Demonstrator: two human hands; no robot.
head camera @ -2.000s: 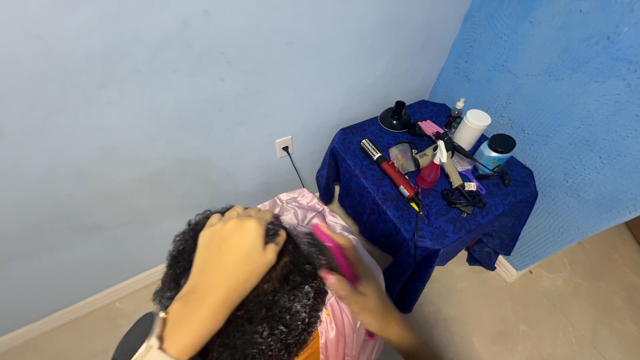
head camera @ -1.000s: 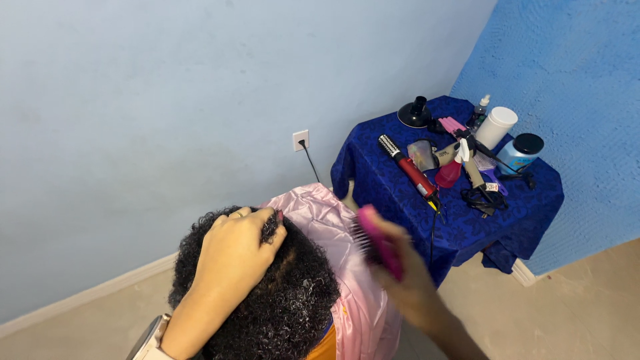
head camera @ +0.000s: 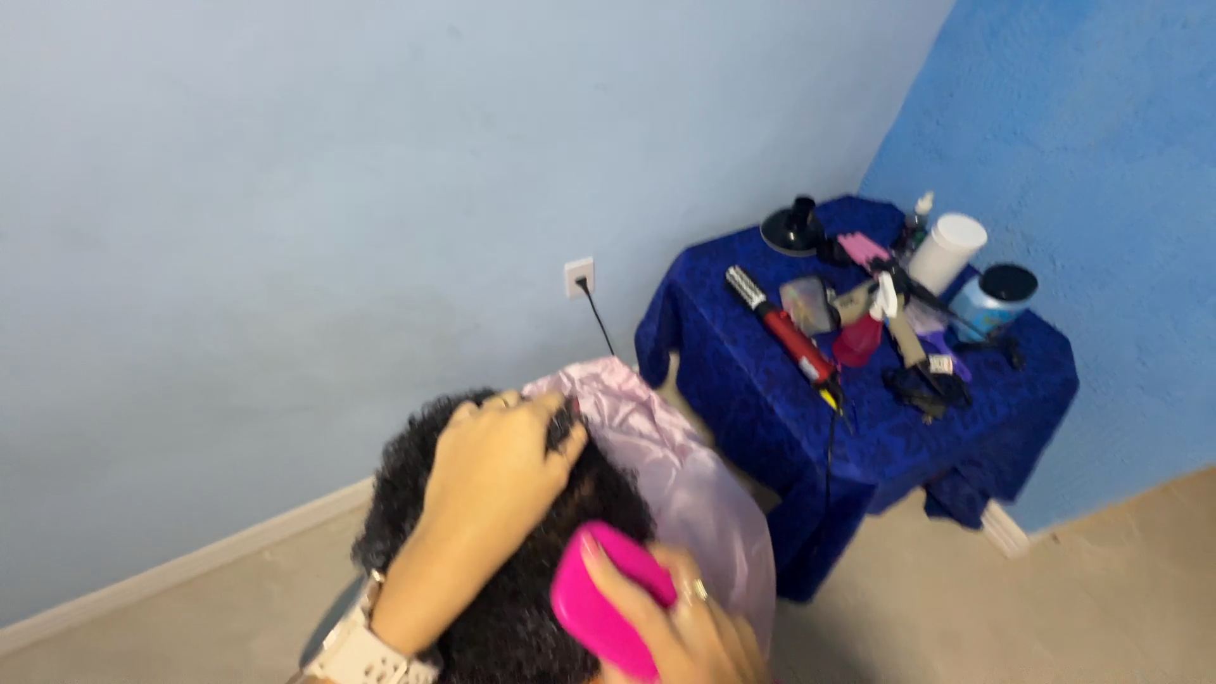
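Observation:
Below me is a person's head with dark curly hair (head camera: 513, 617), a pink satin cape (head camera: 698, 484) around the shoulders. My left hand (head camera: 499, 465), with a pale watch band at the wrist, lies on top of the head and grips a lock of the hair between thumb and fingers. In my right hand (head camera: 689, 617), which wears a ring, is a bright pink hairbrush (head camera: 608, 594), its smooth back turned up, over the right side of the hair. The brush's bristles are hidden from view.
To the right stands a table under a dark blue cloth (head camera: 741, 370), bearing a red hot-air brush (head camera: 793, 342), a red spray bottle (head camera: 860, 337), a white jar (head camera: 948, 252), a blue jar with black lid (head camera: 993, 299) and a black diffuser (head camera: 793, 228). A cord hangs from a wall outlet (head camera: 579, 277).
My right hand has brought the brush from over the cape, beside the head, back to the hair, its back now facing up. My left hand has stayed on the head.

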